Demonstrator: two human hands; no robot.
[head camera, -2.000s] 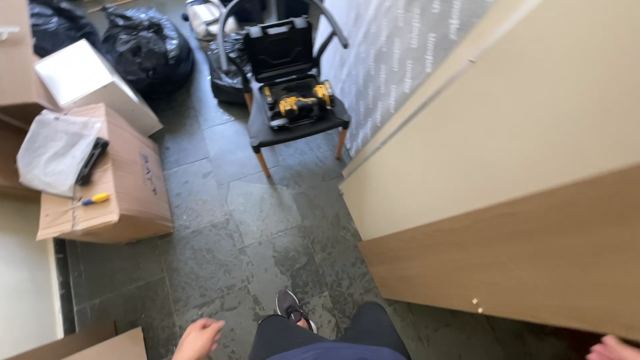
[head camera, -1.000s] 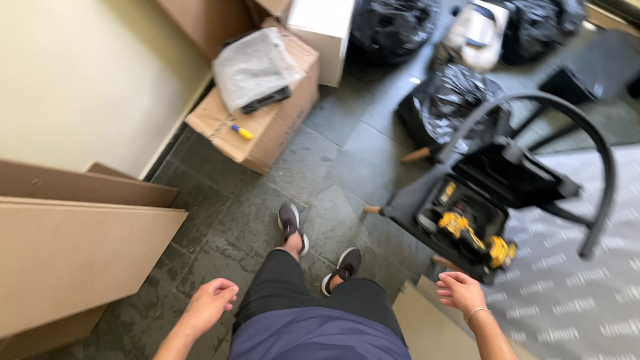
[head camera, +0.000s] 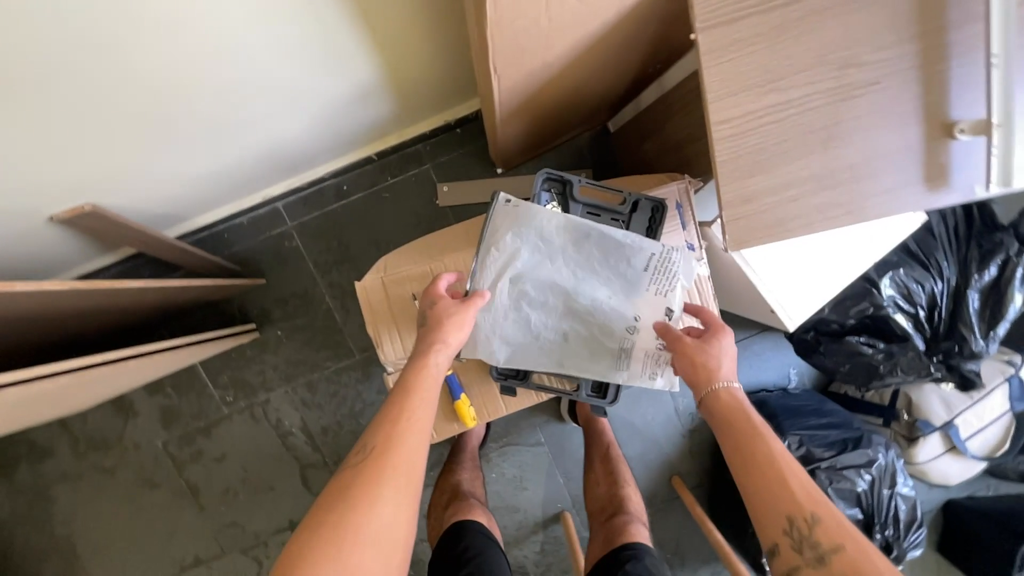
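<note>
A translucent plastic bag (head camera: 572, 292) bearing print is held at both sides. My left hand (head camera: 450, 314) grips its left edge, and my right hand (head camera: 700, 344) pinches its lower right edge. Beneath the bag, a dark grey plastic tool case (head camera: 616, 204) shows at top and bottom; its middle is hidden. The case lies on a cardboard box (head camera: 416, 268). On the same box, below my left hand, lies a screwdriver with a blue and yellow handle (head camera: 461, 400).
Wood-grain panels (head camera: 128, 296) stand at the left by the wall. A large wood-grain panel (head camera: 840, 112) and a white box-shaped piece (head camera: 816, 264) are at upper right. Black plastic bags (head camera: 920, 296) and a cream bag (head camera: 960, 416) sit on the tiled floor, right.
My hands held nothing one second ago; both now hold the plastic bag. The view has moved to the box. More of a grey case shows around the bag now.
</note>
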